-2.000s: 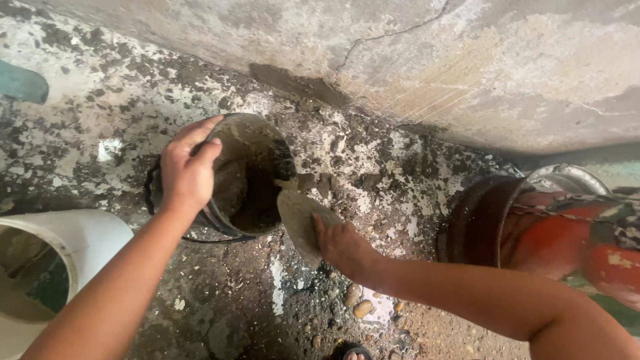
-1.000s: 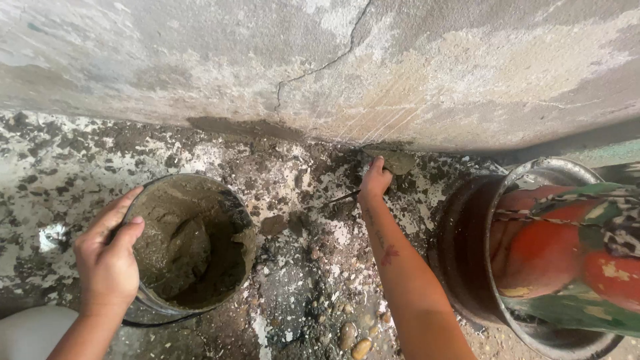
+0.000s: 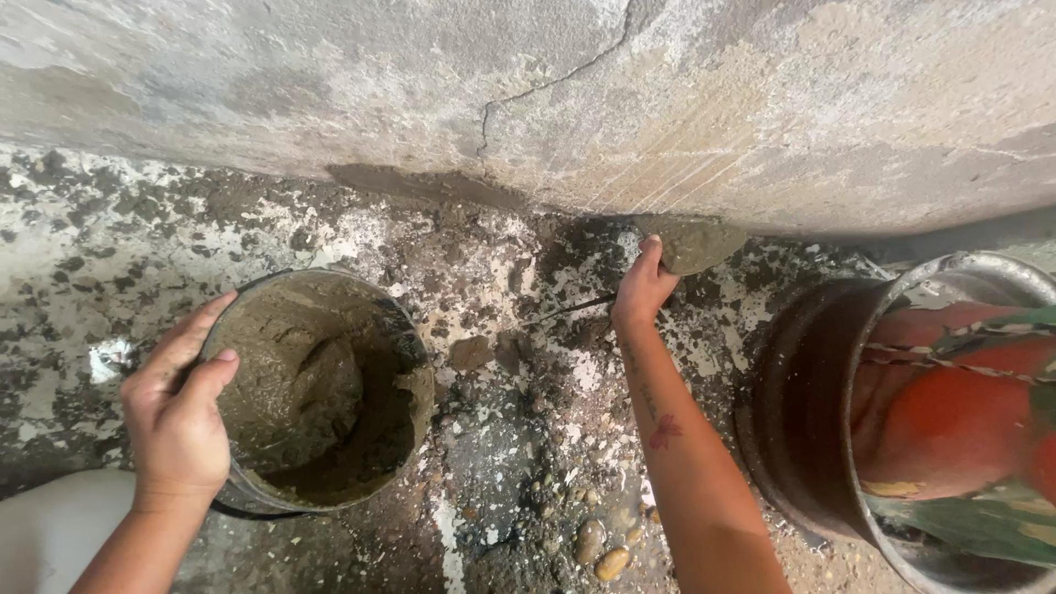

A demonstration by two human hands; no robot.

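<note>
My left hand [image 3: 181,404] grips the left rim of a dark bucket [image 3: 419,388], thumb over the edge. Wet grey-brown mortar [image 3: 285,388] fills part of the bucket and coats its inner wall. To the right, my right hand [image 3: 648,285] holds a rounded, flat piece [image 3: 701,243] loaded with mortar, at the foot of the wall; its exact kind cannot be told. A damp strip of mortar [image 3: 429,186] lies along the base of the cracked plaster wall [image 3: 619,107], left of my right hand.
On the right a rusty metal wheel rim [image 3: 808,412] stands with a red-orange object [image 3: 957,396] and camouflage cloth in it. A white rounded container [image 3: 66,528] is at the lower left. Pebbles [image 3: 610,563] and crumbs of mortar lie on the blotchy floor.
Two seconds ago my right hand held the flat piece at the bucket's mouth; it has since moved away to the wall's foot. The bucket, tilted then, now stands more upright. The view has shifted.
</note>
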